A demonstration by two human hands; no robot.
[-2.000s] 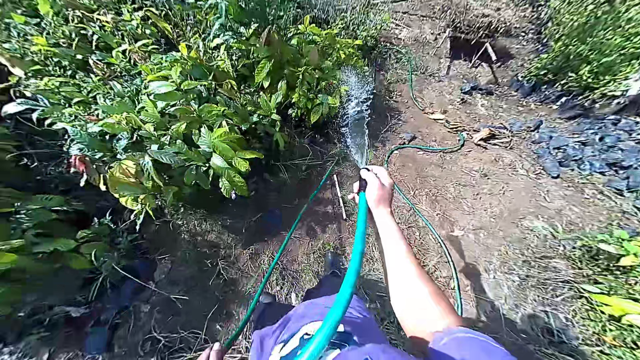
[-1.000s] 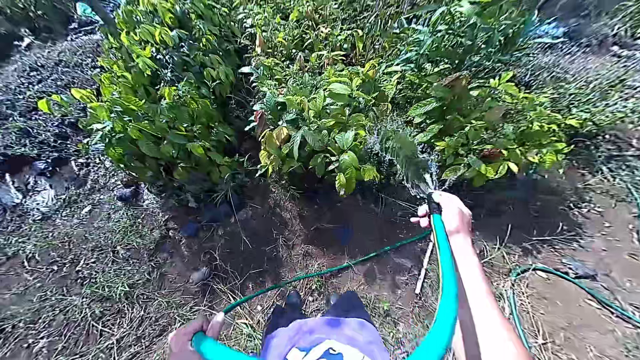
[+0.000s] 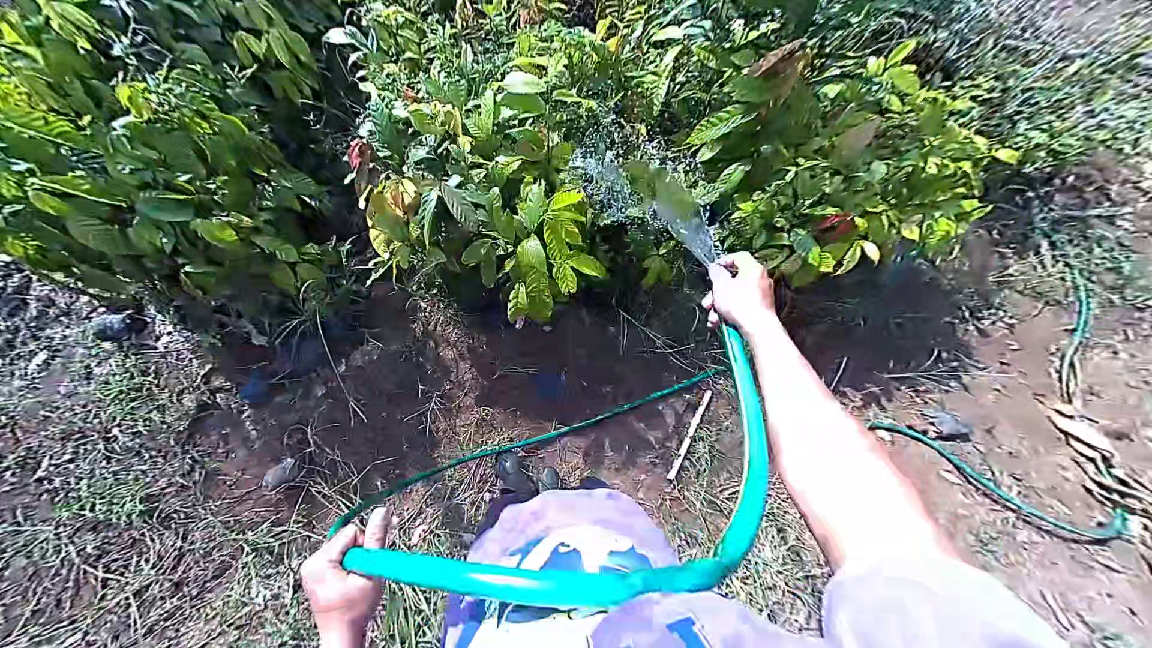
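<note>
My right hand (image 3: 742, 292) grips the end of a green garden hose (image 3: 751, 450), and water (image 3: 679, 211) sprays from it up and to the left over leafy green plants (image 3: 540, 243). The hose bends down past my forearm and crosses in front of my shirt. At lower left my left hand (image 3: 344, 571) is closed around a lower part of the hose, thumb pointing up. From there a thinner-looking stretch of the hose (image 3: 540, 438) runs back across the ground toward the right and passes behind the held part.
More hose (image 3: 999, 495) lies on the bare soil at right, near dry leaves (image 3: 1080, 432). A pale stick (image 3: 690, 435) lies on the ground ahead of my shoes (image 3: 515, 472). Dense bushes (image 3: 153, 162) stand at left, with a stone (image 3: 282, 473) and dry grass before them.
The view has swung left from the dirt path to the plants. My left hand, only at the frame's edge two seconds ago, now shows fully on the hose. The spray now points up and to the left.
</note>
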